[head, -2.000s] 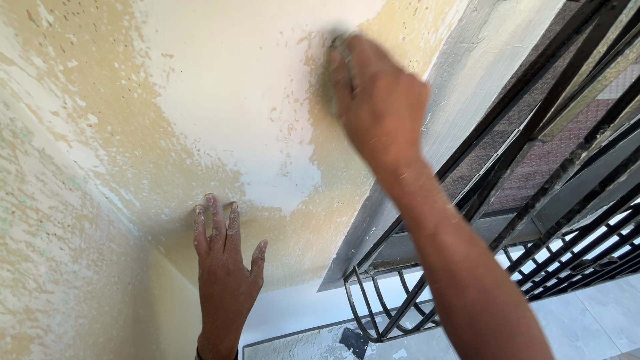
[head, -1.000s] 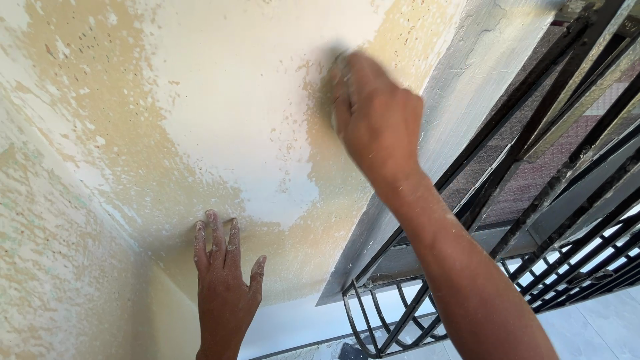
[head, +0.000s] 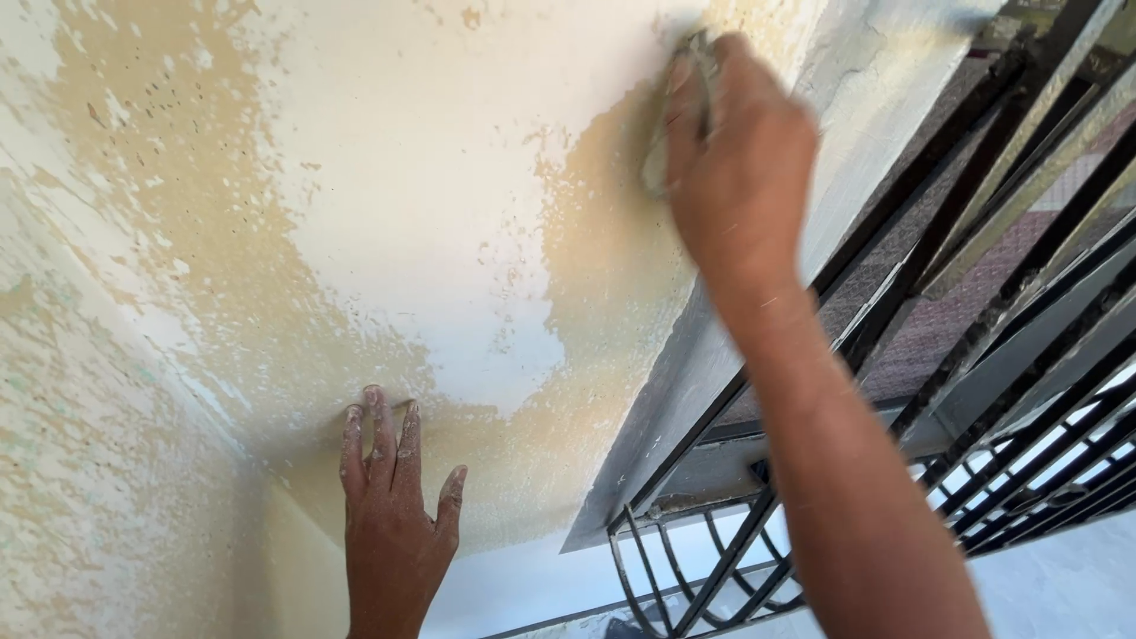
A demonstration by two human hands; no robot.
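My right hand (head: 741,151) grips a greyish, dusty pad or sheet (head: 657,164), perhaps sandpaper, flat against the upper right of the wall (head: 417,177). Its exact kind is partly hidden by my fingers and blurred. Patches of white and tan mottle the wall's surface. Lower down and to the left, my left hand (head: 395,515) rests on the same wall with its fingers spread, fingertips coated in white dust, and holds nothing.
A black metal grille (head: 985,319) runs along the right side, beside a grey window edge (head: 648,417). At the left, another mottled wall (head: 98,444) meets this one at a corner. Pale floor (head: 1047,568) shows at the lower right.
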